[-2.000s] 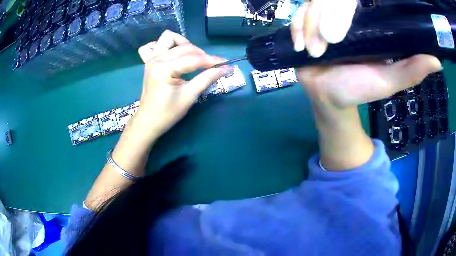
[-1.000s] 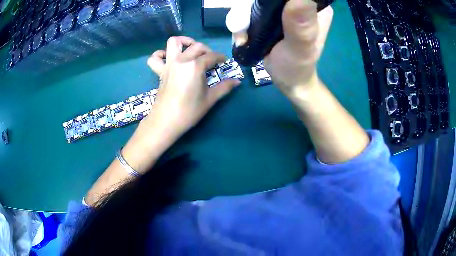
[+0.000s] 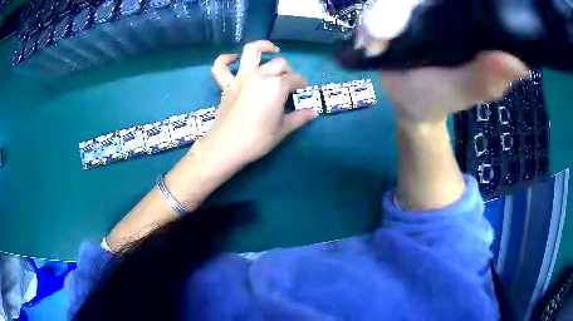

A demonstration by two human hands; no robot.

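Small silvery-white square modules (image 3: 157, 135) lie edge to edge in a slanting strip on the green mat. My left hand (image 3: 261, 100) lies over the strip, with thumb and index finger at the sides of one module (image 3: 308, 100). Two more modules (image 3: 349, 96) sit just right of it. My right hand (image 3: 433, 84) is shut on the thick black electric screwdriver (image 3: 465, 34), held above the mat at the upper right, blurred. The screwdriver's bit cannot be made out. White coverings show on the right fingertips.
A tall stack of clear blister trays (image 3: 144, 37) stands at the back left. A white screw feeder (image 3: 301, 24) is at the back middle, partly behind the screwdriver. A black component tray (image 3: 502, 144) with square parts lies at right. A small dark part shows at the far left edge.
The screwdriver has swung from over the strip's right end up towards the feeder, in my right hand. My left hand has moved right, and its module now sits close to the two on the right.
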